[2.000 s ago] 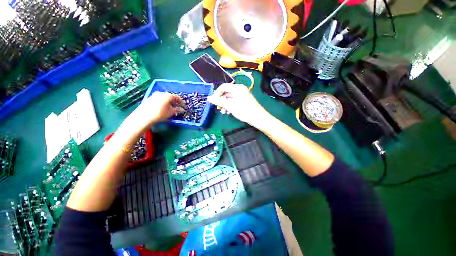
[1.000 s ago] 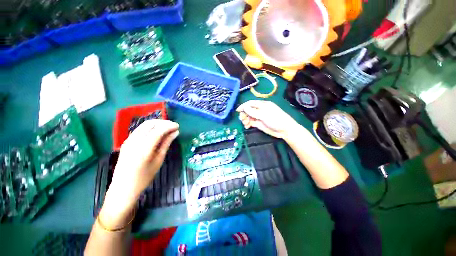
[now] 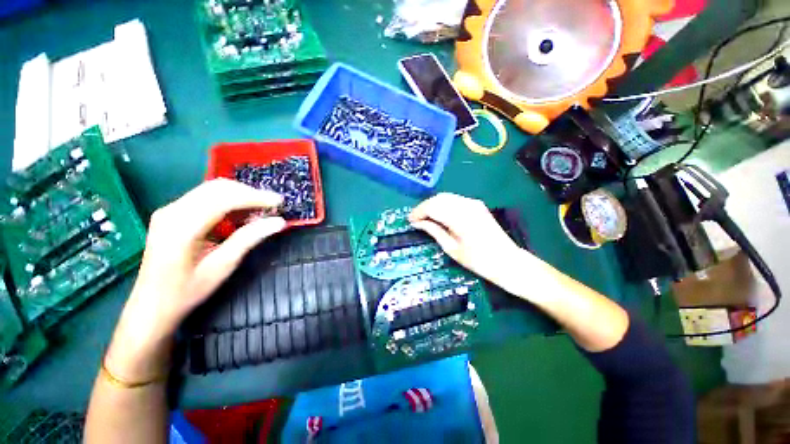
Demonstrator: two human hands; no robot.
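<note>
The green circuit board (image 3: 424, 299), with two rounded sections and dark slots, lies on the black ribbed tray (image 3: 277, 299). My right hand (image 3: 463, 234) is over the board's upper section, fingertips together at its upper edge; whether a part is between them cannot be told. My left hand (image 3: 208, 243) is at the front of the red parts bin (image 3: 318, 178), thumb and finger near each other with a small dark thing at the tips, too small to name. The blue parts bin (image 3: 377, 121) of small dark leaded parts stands behind the board.
Stacked boards (image 3: 264, 52) stand at the back; more boards (image 3: 69, 225) overlap at left, below a white sheet (image 3: 91, 91). A phone (image 3: 437, 91), yellow tape roll (image 3: 485, 132), orange desk fan (image 3: 554, 48), small black fan (image 3: 563, 163) and wire reel (image 3: 598, 217) are at right.
My right hand has moved from beside the blue bin down onto the board. My left hand has gone from the blue bin to the front of the red bin. The view has shifted.
</note>
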